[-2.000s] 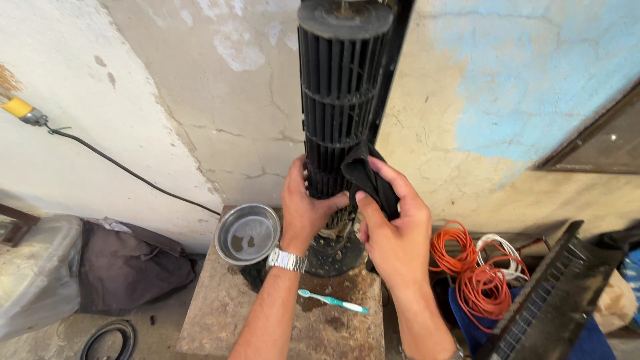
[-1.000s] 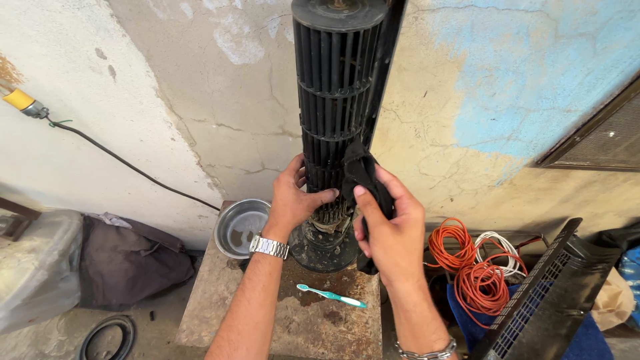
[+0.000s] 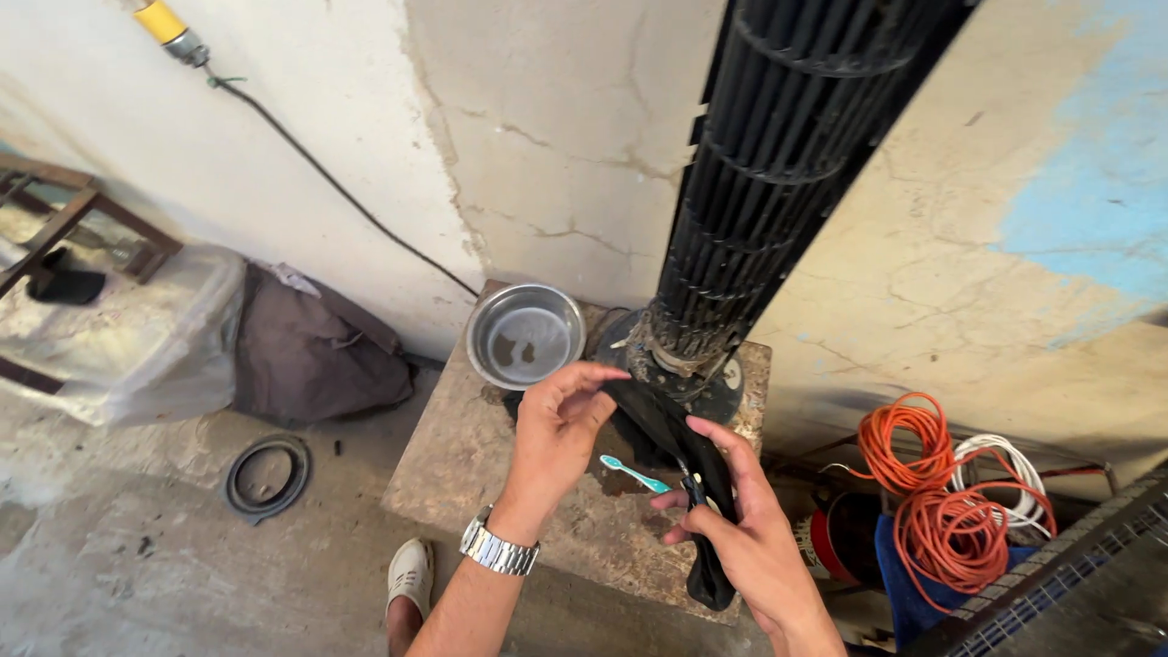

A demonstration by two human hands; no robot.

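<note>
In front of a black tower fan's slatted blower wheel (image 3: 762,164), both hands have hold of a black cloth (image 3: 716,465). My left hand (image 3: 561,429), with a steel watch on the wrist, pinches the cloth's upper left end. My right hand (image 3: 748,520) grips its right part, with a small dark item with a light spot showing between the fingers; what it is cannot be told. Fibrous dirt clings to the bottom of the wheel, above the round black base (image 3: 620,338). A teal and white toothbrush (image 3: 636,474) lies on the stone-topped stand (image 3: 456,456) between the hands.
A metal bowl (image 3: 526,336) with a little liquid stands at the stand's back left corner. Orange cords (image 3: 954,538), a white cord (image 3: 1017,465) and a black grille panel (image 3: 1049,566) are at the right. A black ring (image 3: 266,479) and a grey-brown bag (image 3: 310,351) lie left.
Both hands have moved away from the fan wheel, toward me. My left hand has let go of the wheel and taken hold of the cloth. The view has shifted.
</note>
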